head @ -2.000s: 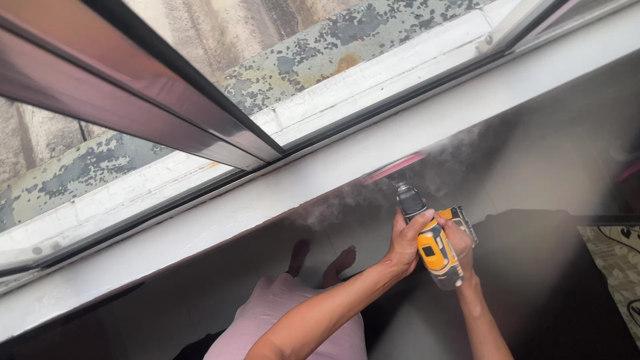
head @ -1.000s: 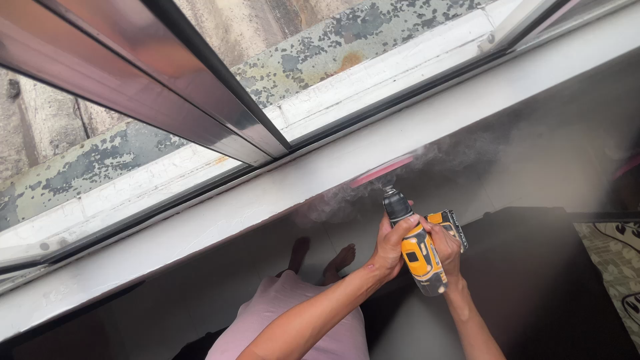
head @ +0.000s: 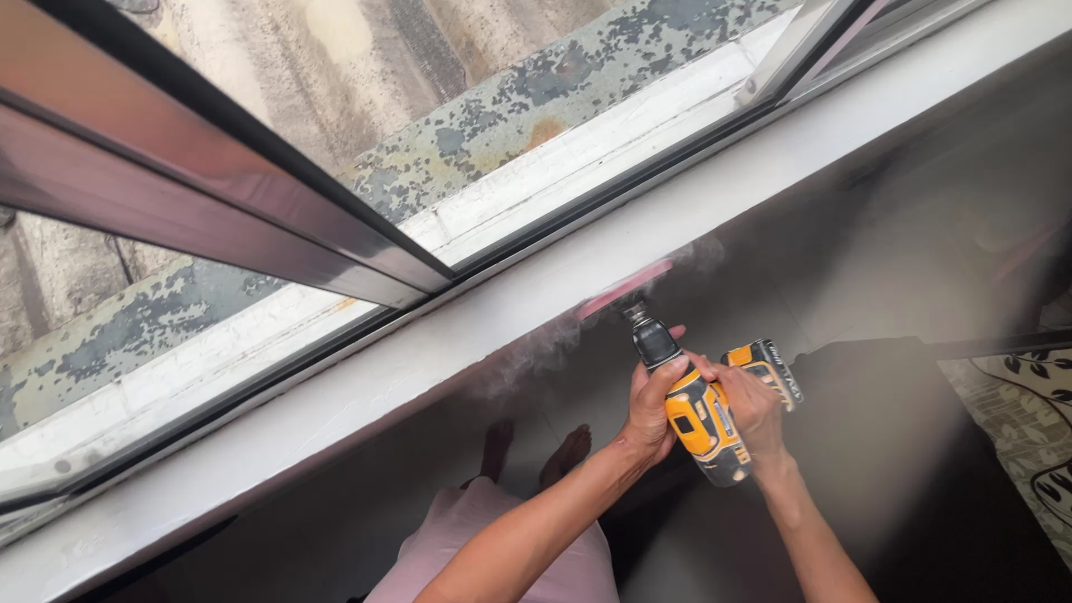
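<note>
A yellow and black cordless drill (head: 703, 423) is held in both my hands. My left hand (head: 655, 406) wraps around the front of its body, just behind the black chuck. On the grip, between the body and the yellow battery pack (head: 762, 368), my right hand (head: 754, 410) is closed. The chuck carries a pink sanding disc (head: 624, 289), seen nearly edge-on, which lies against the lower edge of the white window sill (head: 536, 306). Pale dust drifts off both sides of the disc.
Hinged window frames (head: 352, 226) stand over the sill at the left and right. Outside are a peeling painted ledge (head: 494, 126) and a corrugated roof (head: 335, 67). My bare feet (head: 567, 452) are on the floor below. Patterned fabric (head: 1026, 427) lies at the right, beside a dark surface.
The drill and both hands have shifted left along the sill's edge since the earliest frame. The disc remains at that edge, and dust shows throughout.
</note>
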